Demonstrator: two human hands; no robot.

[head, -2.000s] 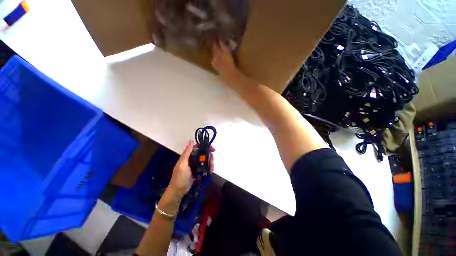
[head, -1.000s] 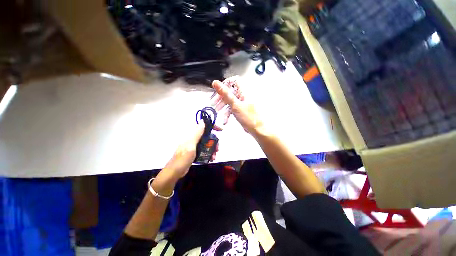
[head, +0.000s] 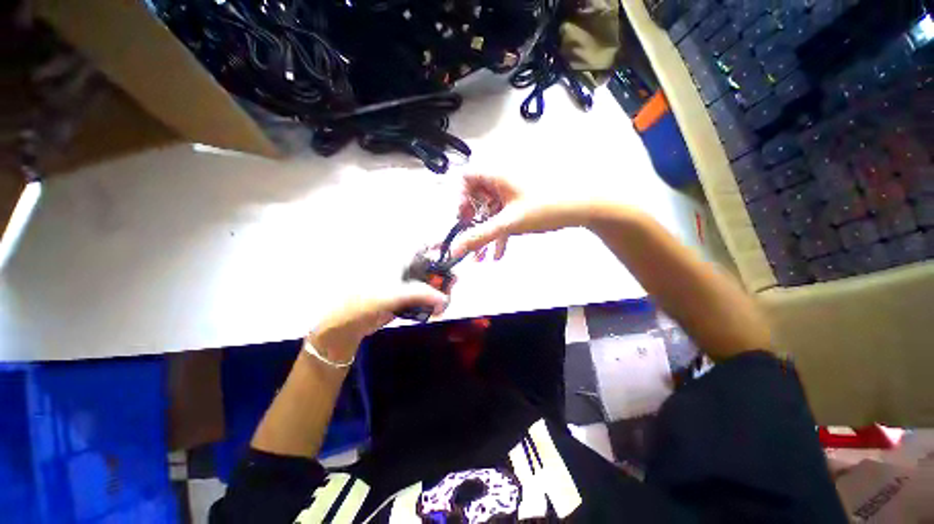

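My left hand [head: 394, 307] holds a small black device [head: 418, 309] with an orange-red patch just above the bench's front edge. A looped black cable [head: 451, 242] lies against the device. My right hand [head: 490, 217] is at the cable's upper end, with its fingers on it. Something small, pale and shiny shows in my right fingers; I cannot tell what it is. A large heap of black cables [head: 410, 41] lies on the white bench [head: 205, 246] beyond my hands, some loops hanging towards me.
An open brown carton [head: 154, 72] stands at the upper left. A carton of dark devices [head: 809, 154] is at the right, with an orange-and-blue object [head: 666, 143] beside it. Blue crates [head: 92, 440] are under the bench at the left.
The view has swung right and down from the open carton. My right hand has come out of the carton to the cable in my left hand. My left hand still holds the device.
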